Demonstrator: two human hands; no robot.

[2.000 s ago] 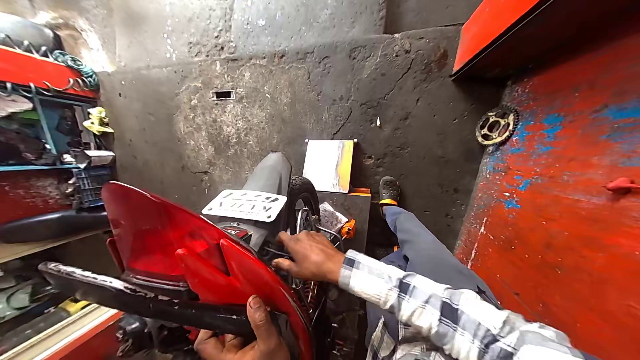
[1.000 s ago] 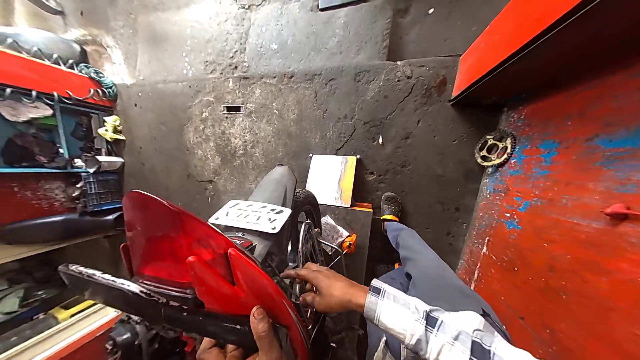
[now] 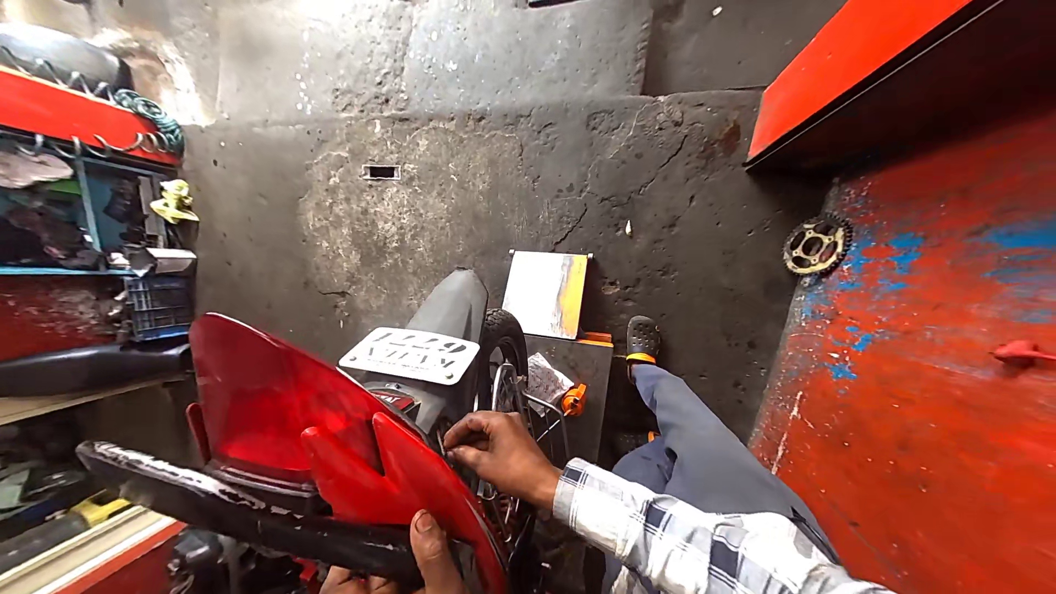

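Observation:
A red plastic motorcycle tail fairing (image 3: 272, 404) stands over the rear of a motorcycle, above its grey rear fender (image 3: 450, 313) and a white licence plate (image 3: 410, 355) bearing writing. My left hand (image 3: 404, 561), at the bottom edge, grips the scuffed black grab rail (image 3: 247, 516) near the fairing's lower edge, thumb on top. My right hand (image 3: 495, 454) is beside the fairing's right edge, near the rear wheel (image 3: 505, 342). Its thumb and index finger are close together; whether something small is between them cannot be told.
A white and yellow panel (image 3: 544, 295) lies beyond a dark board (image 3: 590, 396) holding an orange part (image 3: 574, 400). A sprocket (image 3: 817, 244) leans by the red painted surface at right. Shelves with a blue crate (image 3: 158, 307) line the left. My shoe (image 3: 643, 339) is on the floor.
My right hand first moved off the fairing's side toward the wheel, its fingers pointing; now it is back close to the fairing's edge with thumb and finger together. My left hand stays at the rail.

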